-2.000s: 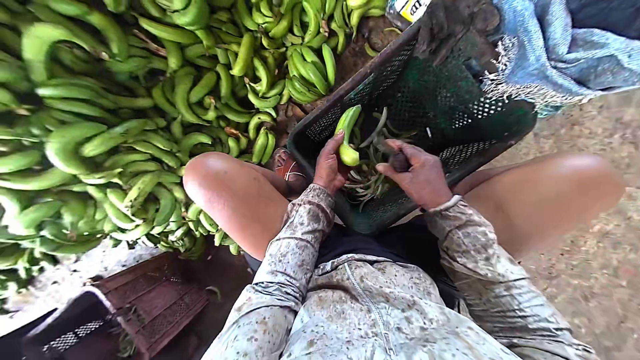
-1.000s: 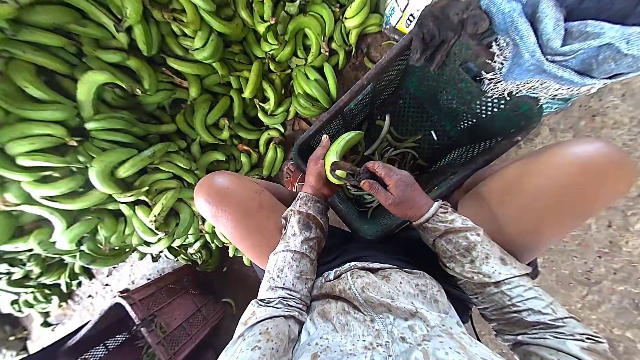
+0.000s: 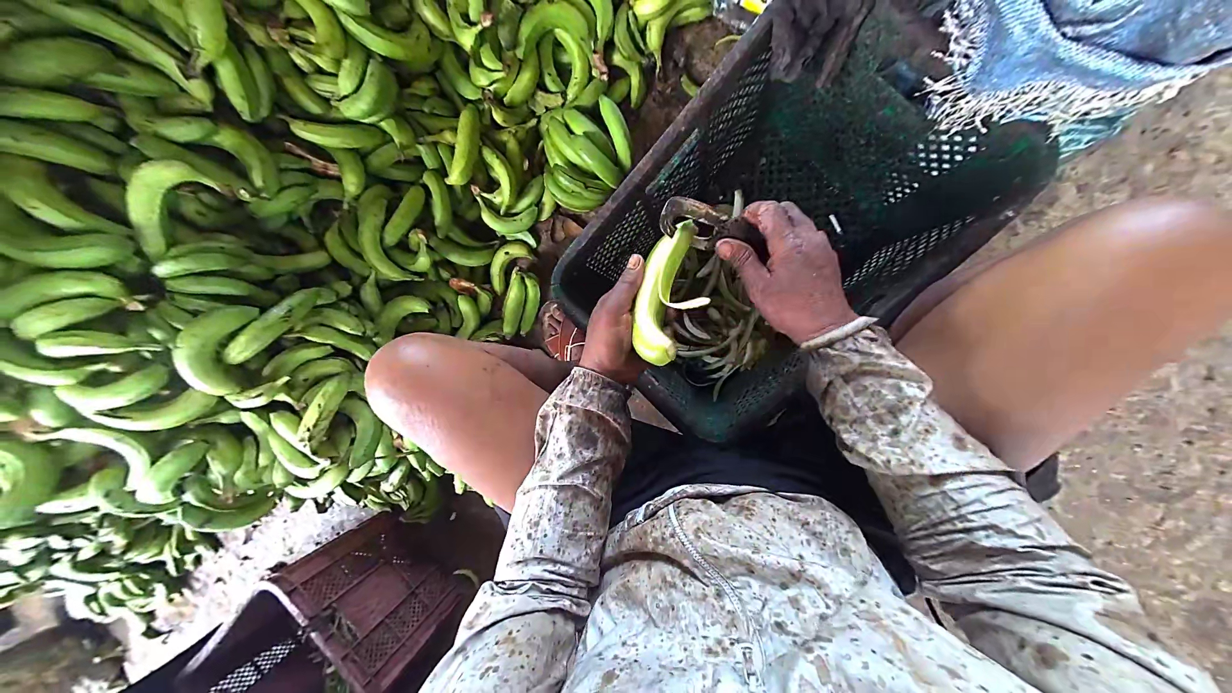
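A green banana [image 3: 654,313], partly peeled with a pale strip curling off its right side, is in my left hand [image 3: 613,322], held over the near left corner of the crate. My right hand [image 3: 794,269] is closed on the dark handle of a peeling tool [image 3: 695,210], whose curved metal end lies at the banana's upper tip. Under both hands, thin peel strips [image 3: 722,337] lie heaped in a dark green plastic crate [image 3: 736,414] between my knees. The tool's handle is mostly hidden by my fingers.
A large pile of green bananas [image 3: 212,260] fills the left side. A dark red plastic crate [image 3: 375,597] stands at the lower left. Dark cloth [image 3: 818,34] and a frayed blue cloth [image 3: 1049,58] lie over the green crate's far end.
Since one second ago, the tool has moved from the banana's lower part to its upper tip. The banana is now more upright, and a loose strip hangs from its side.
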